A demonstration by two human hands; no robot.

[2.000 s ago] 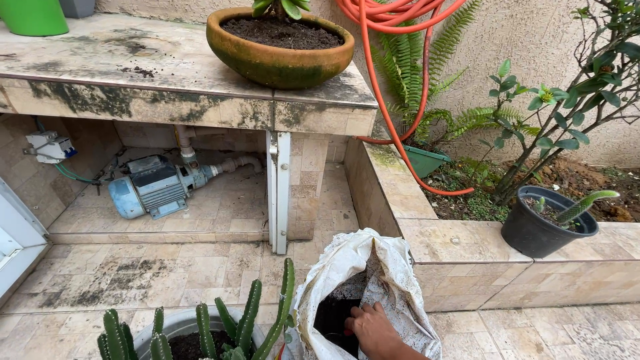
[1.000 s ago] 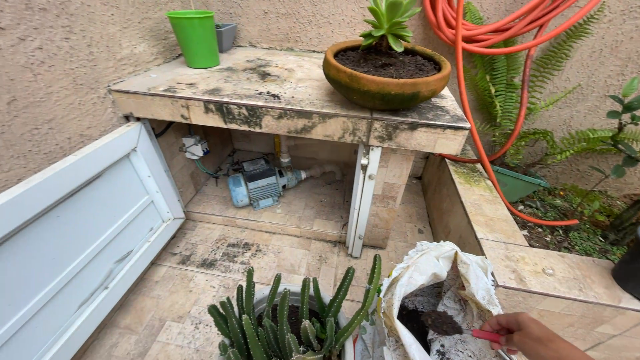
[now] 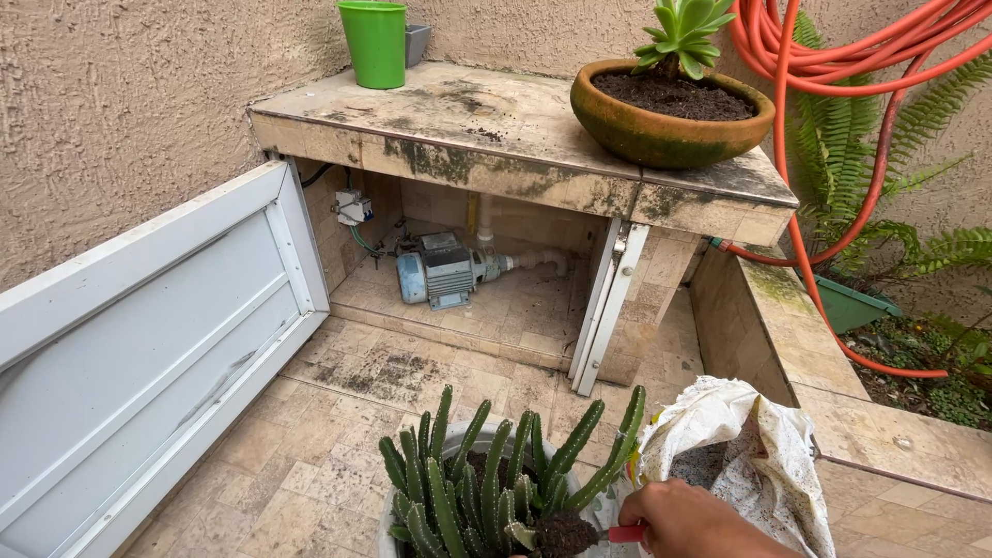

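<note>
My right hand [image 3: 690, 515] grips the red handle of a small trowel [image 3: 626, 534] at the lower right. A heap of dark soil [image 3: 567, 535] covers the trowel's blade, over the right side of a pale round pot [image 3: 385, 527] of upright cactus-like succulents [image 3: 488, 480]. Of my left hand only what seems a fingertip [image 3: 518, 556] shows at the bottom edge, below the stems; what it does is hidden. Just behind my right hand stands a white plastic sack [image 3: 775, 465], its mouth open and its inside specked with soil.
A tiled ledge [image 3: 496, 116] holds a clay bowl with a succulent [image 3: 670, 116] and a green pot [image 3: 373, 46]. Beneath it sits an electric pump [image 3: 446, 271], beside an opened white metal door [image 3: 170, 333]. An orange hose [image 3: 783, 139] hangs over a tiled planter wall [image 3: 821, 341] at right.
My right hand, inside the sack at first, then beside its mouth with the red handle, has moved left to the succulent pot with soil on the trowel. The view has shifted left.
</note>
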